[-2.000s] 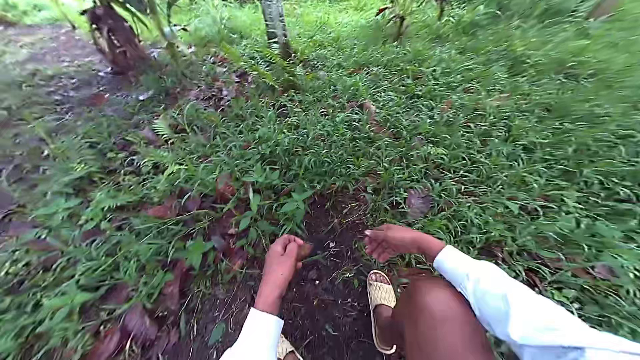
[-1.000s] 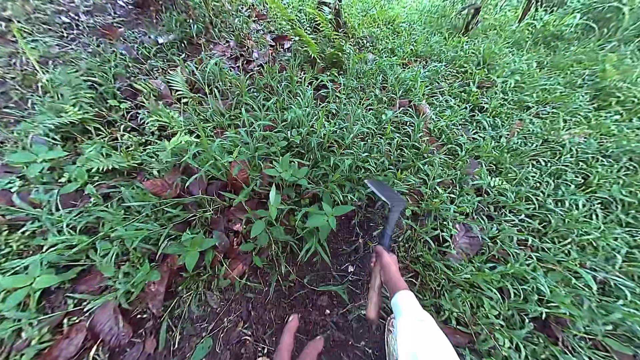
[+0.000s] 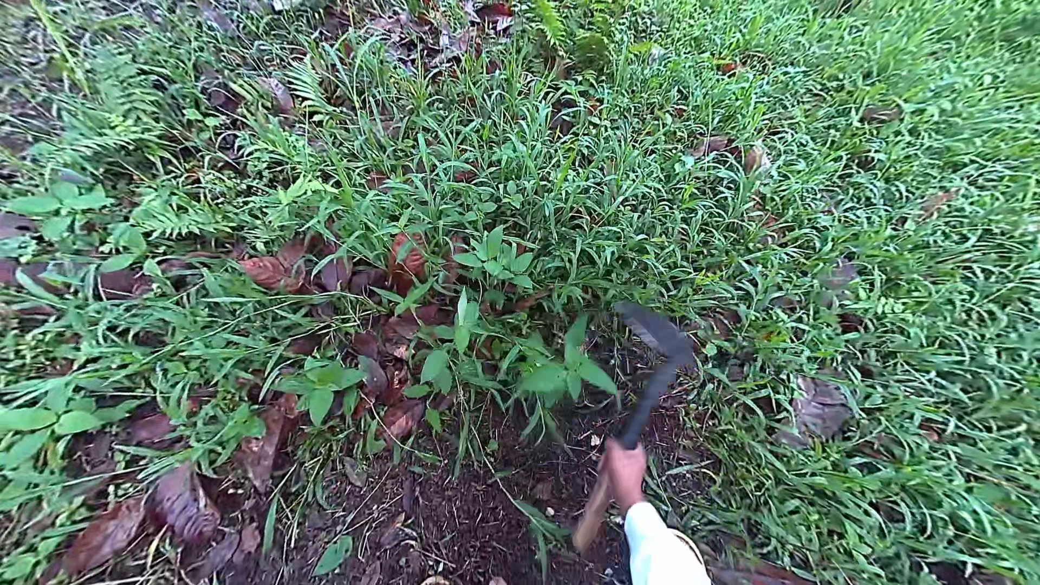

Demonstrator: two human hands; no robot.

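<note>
My right hand (image 3: 626,474), in a white sleeve, grips a sickle by its wooden handle (image 3: 591,518). The dark curved blade (image 3: 656,333) points up and to the left, low over the edge of the grass. Just left of the blade stands a broad-leaved weed (image 3: 562,372), with bare dark soil (image 3: 463,520) below it. My left hand is outside the frame.
Dense green grass (image 3: 918,325) spreads over the right and the upper middle. Brown dead leaves (image 3: 183,504) lie among weeds at the left. A fern (image 3: 122,93) grows at the upper left. Part of a sandal shows beside the sleeve.
Two seconds ago both hands were in view and no sickle showed. One second ago my right hand held the sickle; my left hand's fingers, seen then at the bottom edge, have gone from view.
</note>
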